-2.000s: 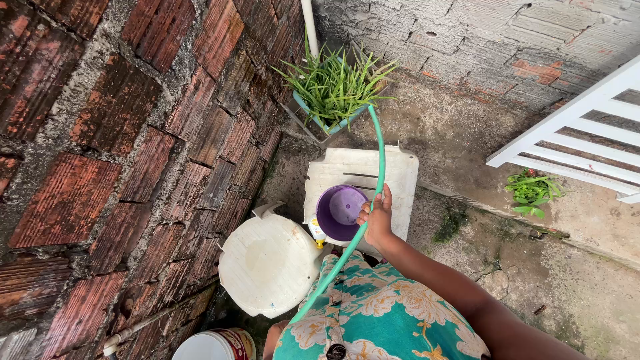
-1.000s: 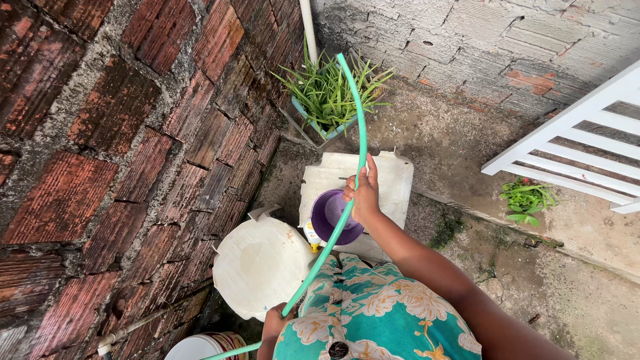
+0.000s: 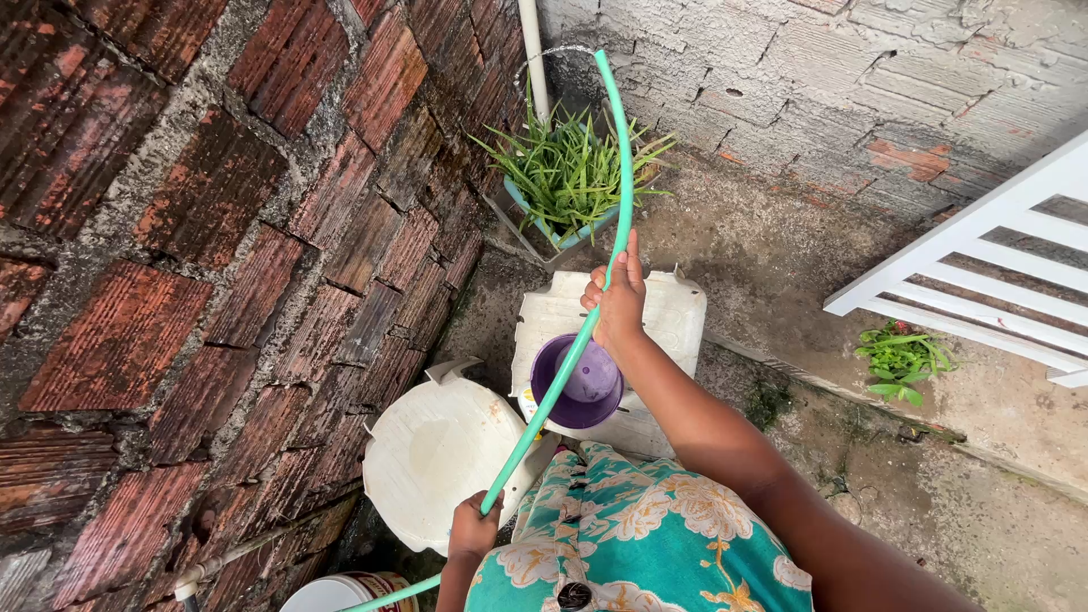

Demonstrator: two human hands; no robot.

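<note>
A green garden hose [image 3: 557, 382] runs diagonally up the view, and a thin arc of water leaves its tip toward the left. My right hand [image 3: 619, 293] grips the hose above a white plastic surface [image 3: 676, 319]. Lower down, my left hand [image 3: 473, 525] is closed around the same hose beside a round white plastic seat or lid [image 3: 438, 455]. Under the hose stands a purple plastic pot [image 3: 599, 395], with a partly hidden yellow-and-white container beside it. Beyond my right hand, a light-blue planter [image 3: 557, 234] holds spiky green plants [image 3: 565, 174].
A rough brick wall [image 3: 204, 195] rises at the left, with a pipe [image 3: 242, 544] low along it. A grey block wall [image 3: 807, 102] stands behind. At the right are a white slatted gate or fence [image 3: 960, 255] and a small leafy plant [image 3: 905, 361]. A white bucket [image 3: 340, 593] sits at the bottom.
My left hand has come into view and holds the hose. My right hand has raised the hose's end, which earlier lay over the planter; water now shows at its tip.
</note>
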